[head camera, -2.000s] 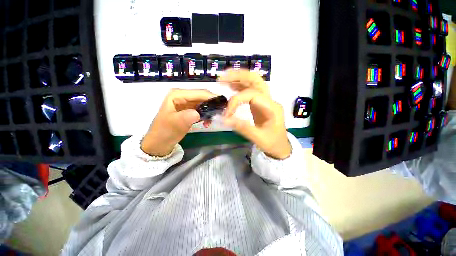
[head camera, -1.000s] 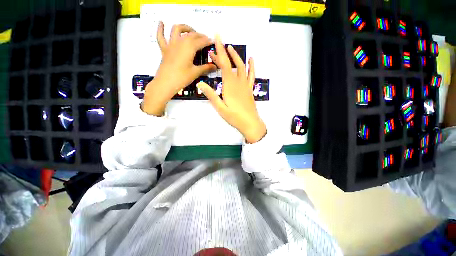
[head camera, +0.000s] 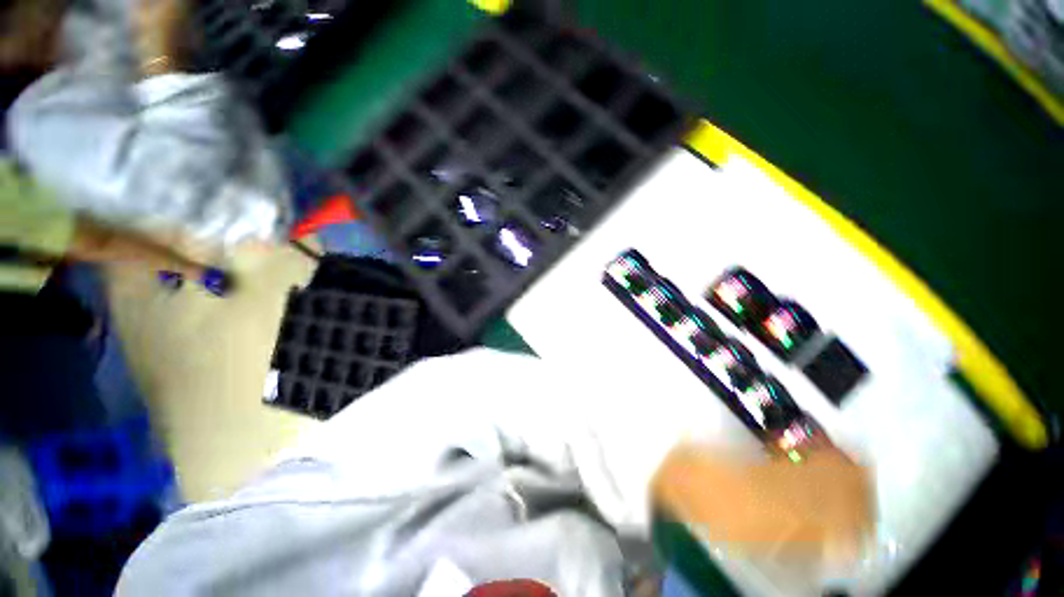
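Observation:
The view is tilted and blurred. A row of lit smartwatches (head camera: 700, 338) lies on a black strip on the white mat (head camera: 607, 315). Beyond it, two lit watches (head camera: 784, 327) sit in line with a flat black foam pad (head camera: 834, 370). My left hand (head camera: 758, 496), at the end of a pale sleeve coming from the left, is a smeared shape over the near right end of the row. Its fingers, and anything in them, cannot be made out. My right hand cannot be made out.
The left foam tray (head camera: 513, 140) holds a few dark watches with white glints. A smaller black tray (head camera: 344, 338) is lower left. Another person's sleeve (head camera: 152, 152) and another tray (head camera: 263, 35) are upper left. Yellow tape (head camera: 863, 257) edges the green bench.
The view has swung left and tilted. Both hands have left the foam pads; only one blurred hand now shows, by the row's end. A second lit watch now shows beside the first in the pad line.

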